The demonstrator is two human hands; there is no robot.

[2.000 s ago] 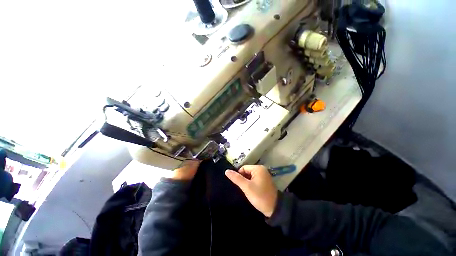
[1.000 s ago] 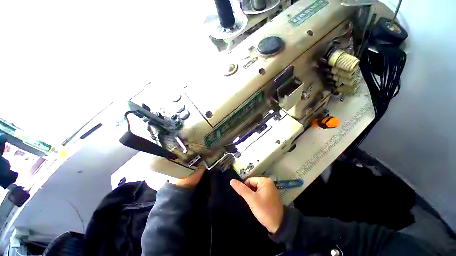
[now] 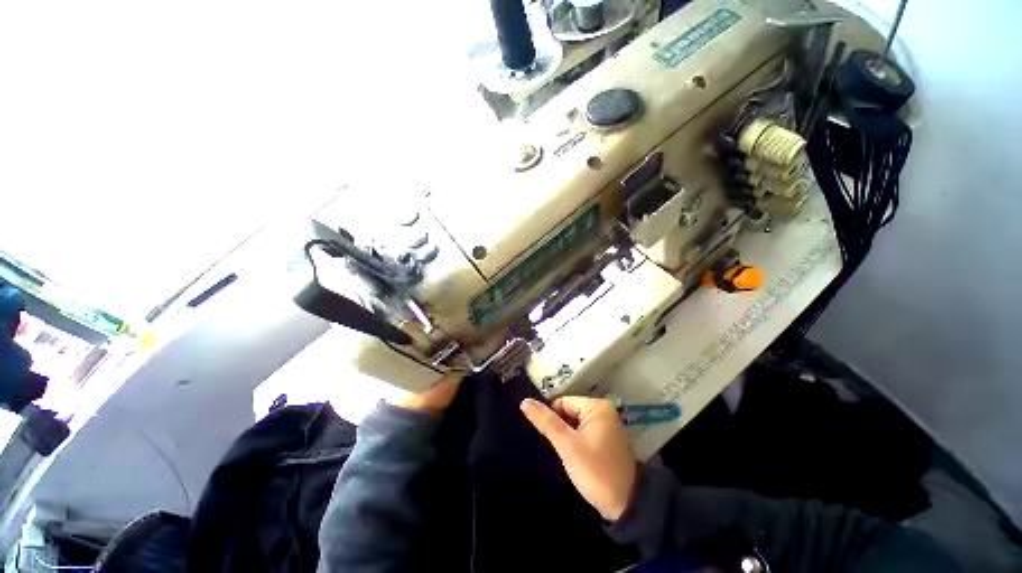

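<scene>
The black garment [image 3: 510,470] lies over my lap and runs up to the presser foot [image 3: 510,356] of the cream coverstitch machine [image 3: 560,185]. My right hand [image 3: 594,448] pinches the cloth edge between thumb and fingers, just right of and below the presser foot. My left hand [image 3: 431,396] is at the left side of the cloth near the foot; its fingers are mostly hidden by the machine head and cloth, so its grip cannot be made out.
A blue-handled tool [image 3: 649,413] lies by my right hand. An orange item [image 3: 740,278] sits right of the bed. Black cords [image 3: 863,185] hang at the far right. A thread cone [image 3: 512,34] stands behind the machine. More black cloth [image 3: 269,476] lies at left.
The view has shifted, so the machine appears further right and lower than in the oldest frame. Both hands stay beside the presser foot, with little visible movement against the machine.
</scene>
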